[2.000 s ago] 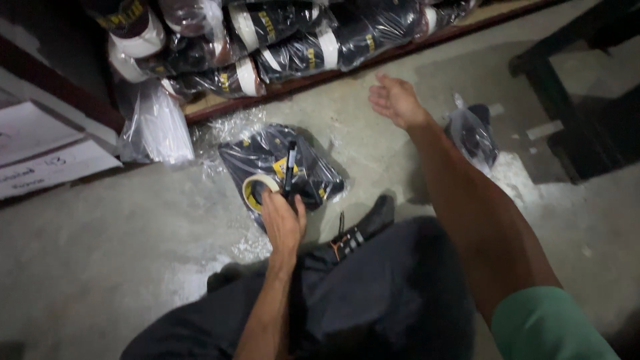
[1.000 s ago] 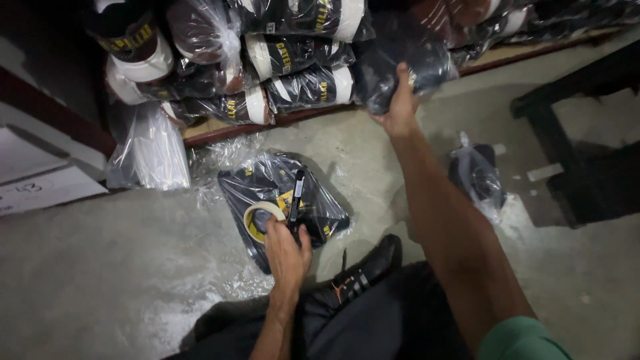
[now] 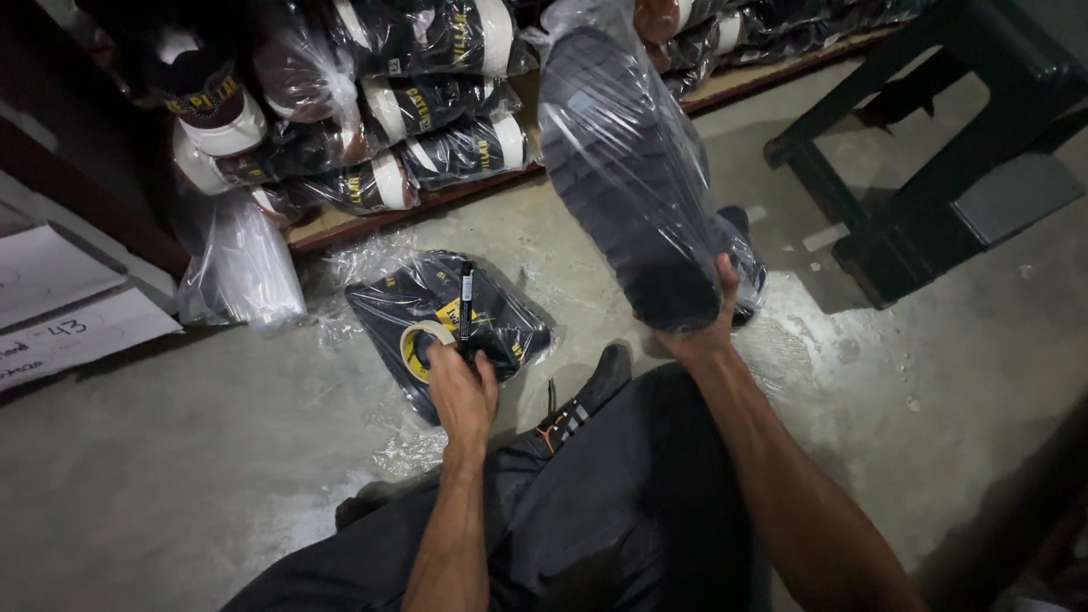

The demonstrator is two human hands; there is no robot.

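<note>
My right hand (image 3: 701, 327) grips the lower end of a dark-soled shoe in a clear plastic bag (image 3: 625, 170), its ribbed sole facing me. My left hand (image 3: 463, 391) is at a roll of masking tape (image 3: 409, 350) and a black marker (image 3: 467, 302), above black plastic-wrapped goods (image 3: 387, 314) with yellow lettering on the floor. The fingers touch the roll's edge and the marker's lower end; how firmly they hold either is hard to tell. Behind the raised shoe, another dark bagged item (image 3: 752, 255) lies partly hidden on the floor.
Bagged shoes (image 3: 463, 153) are stacked along a low wooden shelf (image 3: 459, 200). Clear plastic bags (image 3: 242, 263) hang at its left end, near white boxes (image 3: 76, 314) bearing handwriting. A dark green plastic stool (image 3: 901, 204) stands at right. My shod foot (image 3: 586, 404) is below the wrapped goods.
My right hand, empty two seconds ago, took hold of a dark bagged item at the shelf and has brought it back toward me. My left hand has stayed by the tape and marker.
</note>
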